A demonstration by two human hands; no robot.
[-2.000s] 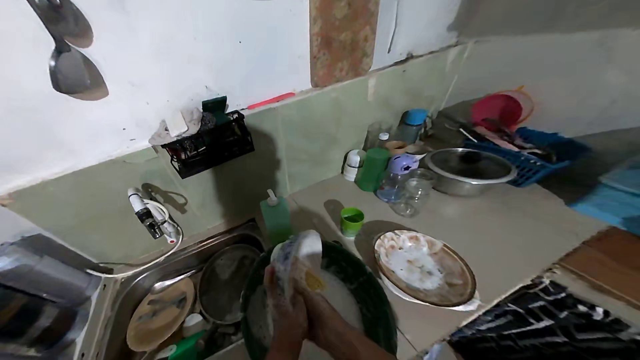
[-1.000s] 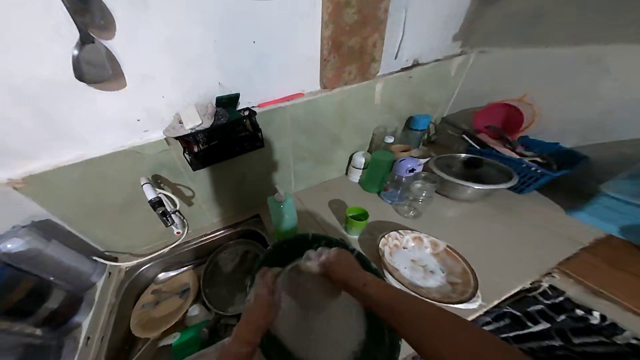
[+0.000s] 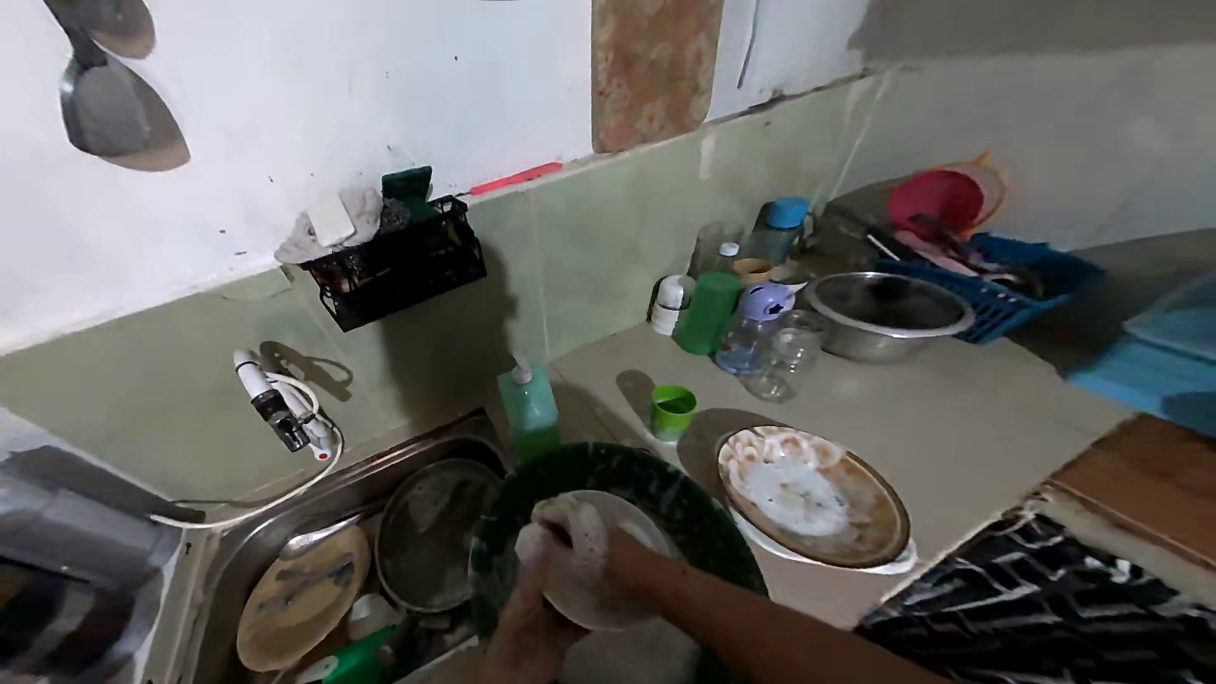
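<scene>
Over a dark green basin [image 3: 731, 532] of cloudy, soapy water, my two hands are close together at a pale round dish [image 3: 608, 608], perhaps a bowl. My left hand [image 3: 546, 608] grips its left side, fingers partly hidden. Suds cover my right hand [image 3: 594, 541], which presses on the dish's upper part; whether a sponge is under it I cannot tell. Right of the basin, a brown-rimmed plate [image 3: 864, 513] with white foam rests on another white dish. Behind the basin stand a green soap pump bottle [image 3: 530, 413] and a small lime green cup [image 3: 673, 413].
At left, a metal sink [image 3: 218, 589] holds a round pan [image 3: 437, 537] and an oval tan plate [image 3: 304, 598] with cutlery on it. A white faucet [image 3: 275, 399] and a black wall basket [image 3: 399, 280] are above. Bottles, jars, a steel pot [image 3: 888, 323] and a blue basket [image 3: 1035, 285] line the back right.
Two seconds ago my hands held a white, patterned bowl raised at the basin's near left. Now they are lower, on a pale dish inside the basin. The foamy plate has stayed in place.
</scene>
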